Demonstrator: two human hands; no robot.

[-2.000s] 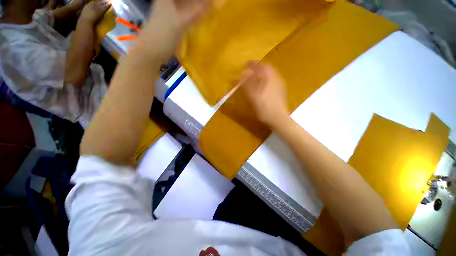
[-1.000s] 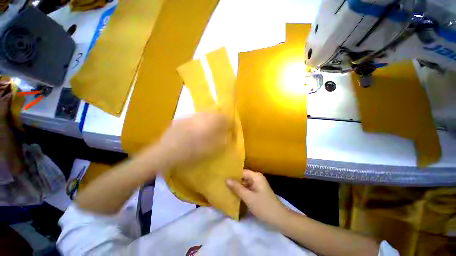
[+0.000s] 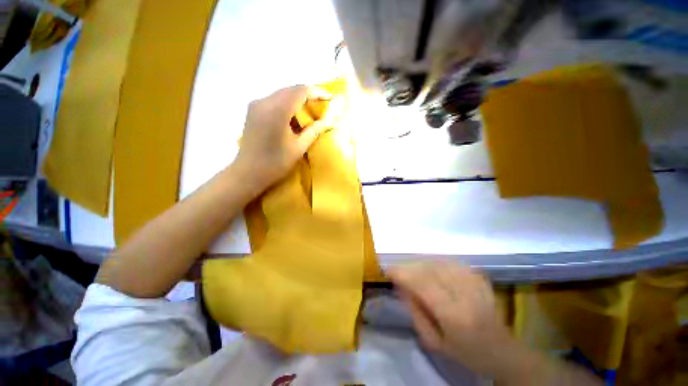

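Observation:
My left hand point(image 3: 275, 132) grips the upper end of a mustard-yellow fabric piece point(image 3: 317, 256) beside the bright machine lamp. The piece lies over the table edge and its lower end hangs towards my body. Another yellow layer shows beneath it. My right hand point(image 3: 449, 305) is at the front edge, right of the fabric. It is blurred, and its fingertips are near the fabric edge; I cannot tell whether they touch it. The sewing machine's needle area point(image 3: 400, 94) is right of my left hand, blurred and partly washed out by the lamp.
A notched yellow panel point(image 3: 566, 143) lies right of the needle area. Long yellow panels point(image 3: 155, 113) lie on the left of the table point(image 3: 430, 219). A yellow heap point(image 3: 581, 320) is below the table edge at the right. Orange-handled snips point(image 3: 7, 203) are at the far left.
The view has shifted right. My left hand has moved the fabric piece's upper end beside the lamp. My right hand has left the piece's lower edge and moved right.

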